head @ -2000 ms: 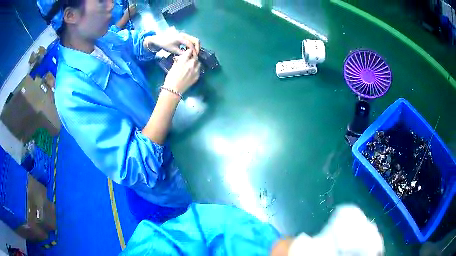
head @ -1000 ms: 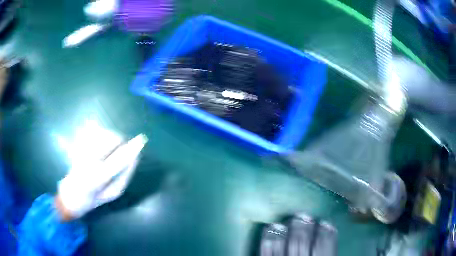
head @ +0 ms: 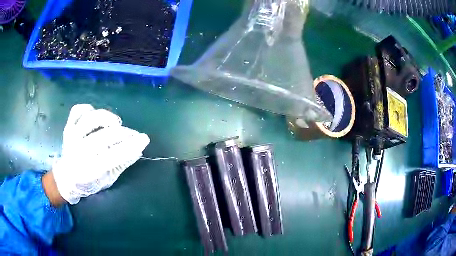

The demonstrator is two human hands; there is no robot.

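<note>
Three black plastic housings (head: 232, 187) lie side by side on the green mat, the middle one set slightly higher. My left hand (head: 97, 152), in a white glove, is closed left of them and holds a thin silvery solder wire (head: 159, 158). The wire's far end is near the top of the left housing; I cannot tell if it touches. A blue sleeve (head: 432, 240) shows at the bottom right corner, but my right hand cannot be made out.
A blue parts bin (head: 115, 72) stands at the upper left. A clear funnel (head: 260, 65) hangs over the mat. Right of it are a tan-rimmed roll (head: 350, 112), a black box with a yellow label (head: 397, 114), red-handled pliers (head: 352, 225), a second blue bin (head: 429, 125) and a ribbed block (head: 424, 192).
The view has swung right, away from the neighbouring worker, to the housings. My left hand has moved from the frame's bottom edge into view, and the wire now shows clearly.
</note>
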